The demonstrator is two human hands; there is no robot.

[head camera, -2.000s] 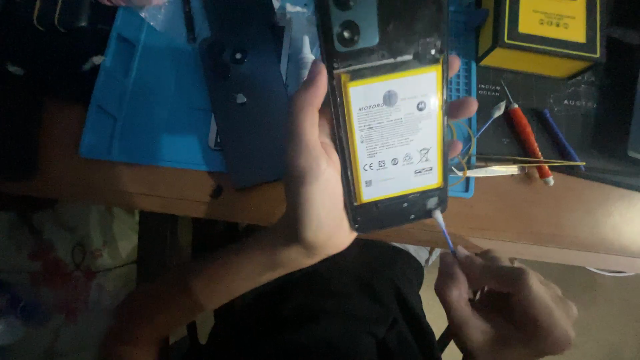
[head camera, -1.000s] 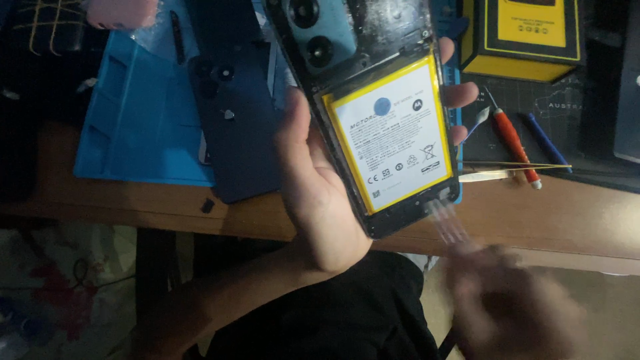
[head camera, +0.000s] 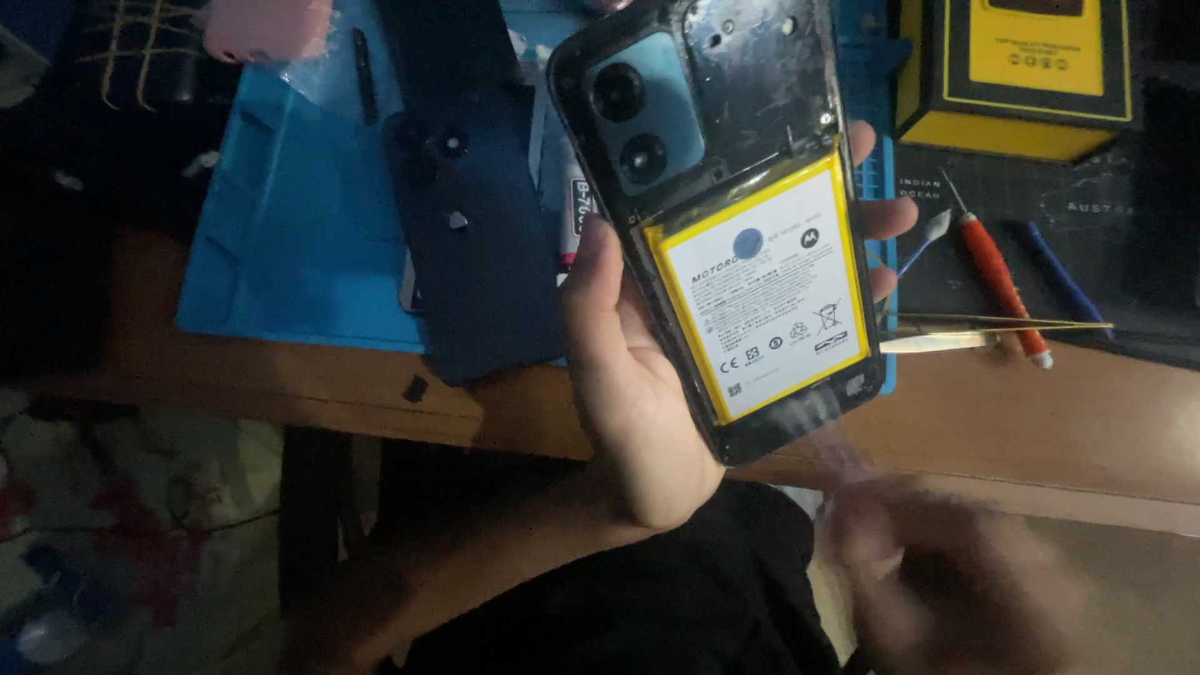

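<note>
My left hand [head camera: 637, 394] holds an opened smartphone [head camera: 759, 84] with its back cover off, thumb on one long side and fingertips on the other. The phone is tilted, its camera module [head camera: 647, 112] at the top and its white battery [head camera: 769, 291] with a yellow border below. Blurred by motion, my right hand [head camera: 937, 553] is just below the phone's bottom end. It pinches a thin swab-like stick [head camera: 834, 445], whose blurred tip is at the bottom edge of the phone. A dark phone back cover [head camera: 478, 253] lies on the blue mat behind my left hand.
On the right are an orange-handled screwdriver [head camera: 994, 267], a blue pry tool [head camera: 1069, 277], a cotton swab [head camera: 923, 239], tweezers [head camera: 947, 343] and a yellow-black box [head camera: 1017, 84]. The blue work mat [head camera: 281, 234] and a pink case [head camera: 272, 28] are at the left. A small dark piece [head camera: 414, 388] lies near the table edge.
The phone has tilted in my left hand since the oldest frame, where it was nearly upright. My right hand stays at its bottom end, sharp in the oldest frame and blurred in the later ones.
</note>
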